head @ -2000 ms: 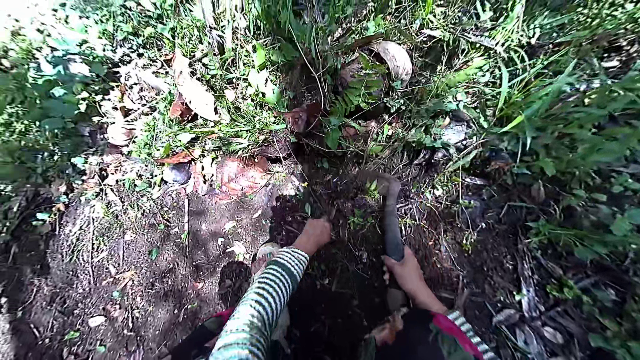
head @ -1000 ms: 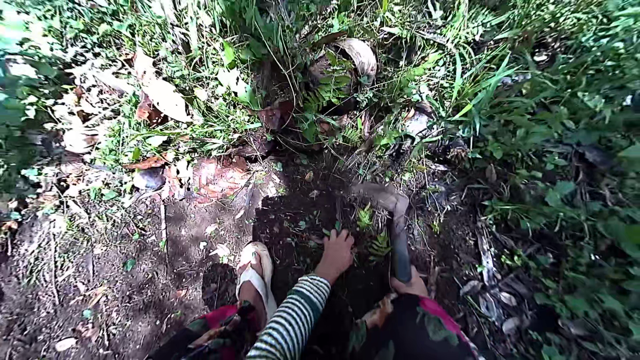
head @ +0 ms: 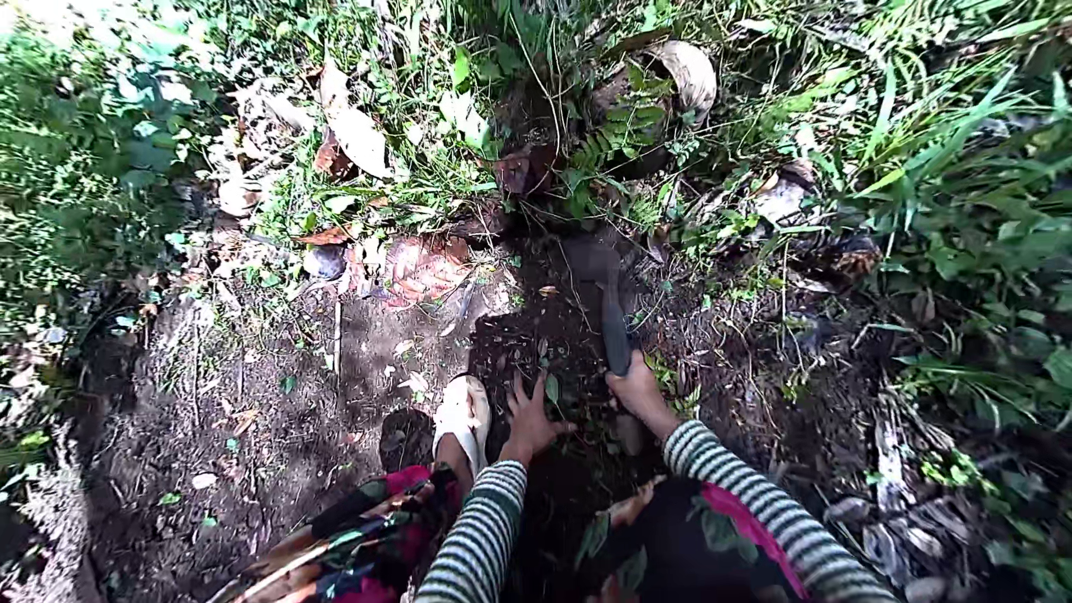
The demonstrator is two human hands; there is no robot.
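Observation:
My right hand [head: 641,392] grips the handle of a short digging tool [head: 615,322], which looks like a small hoe. Its dark head, blurred, lies against the soil near the plants at the top of the dug patch. My left hand [head: 531,421] holds nothing; its fingers are spread over the dark soil [head: 511,343], close to a small green leaf [head: 552,389]. Whether the fingertips touch the ground I cannot tell.
My foot in a white sandal [head: 463,417] stands left of my left hand. Grass and weeds [head: 938,151] border the soil above and at the right. Dry husks [head: 356,134] and a flat reddish piece [head: 427,268] lie at the upper left.
My left hand was closed near the soil two seconds ago and is now spread, lower toward my body. The tool in my right hand has shifted, and its handle now shows above my grip.

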